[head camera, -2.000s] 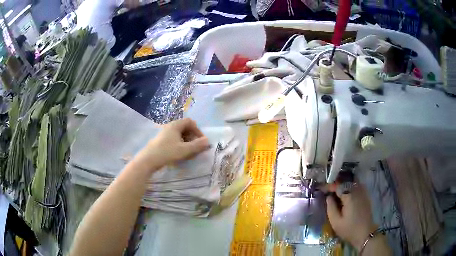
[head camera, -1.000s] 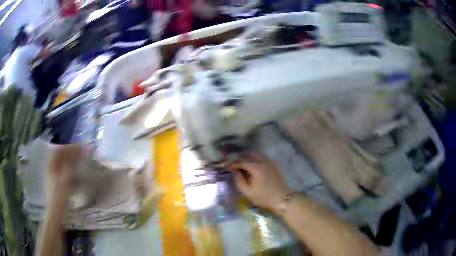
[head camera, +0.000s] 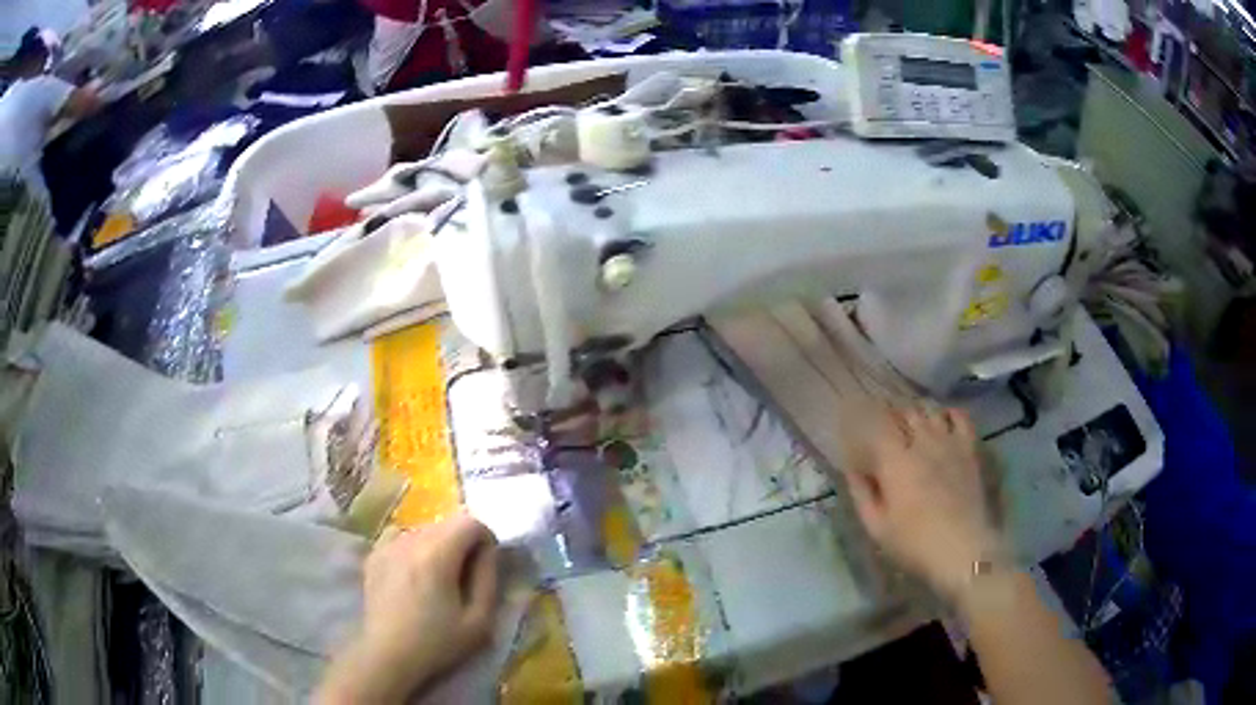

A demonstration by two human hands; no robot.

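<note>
My left hand (head camera: pixel 430 595) is closed on the end of a pale garment panel (head camera: pixel 227 558), in front and to the left of the needle area. The panel trails left from the stack of pale panels (head camera: pixel 165 427). My right hand (head camera: pixel 920 489) lies on the tan strip stack (head camera: pixel 806 379) right of the needle, fingers spread a little; whether it grips a strip cannot be told. The presser foot area (head camera: pixel 551 420) under the white machine head (head camera: pixel 517 276) is small and blurred, with no hand at it.
The white Juki machine arm (head camera: pixel 827 200) spans the back, with a control panel (head camera: pixel 937 94) above. Pale cloth (head camera: pixel 379 276) lies behind the head, before a white tub (head camera: pixel 262 172). Yellow tape (head camera: pixel 413 413) runs left of the needle. Green bundles (head camera: pixel 35 262) hang far left.
The view has turned right. My right hand has left the needle area and moved right onto the strip stack. My left hand has drawn a panel from the left stack toward the front of the needle.
</note>
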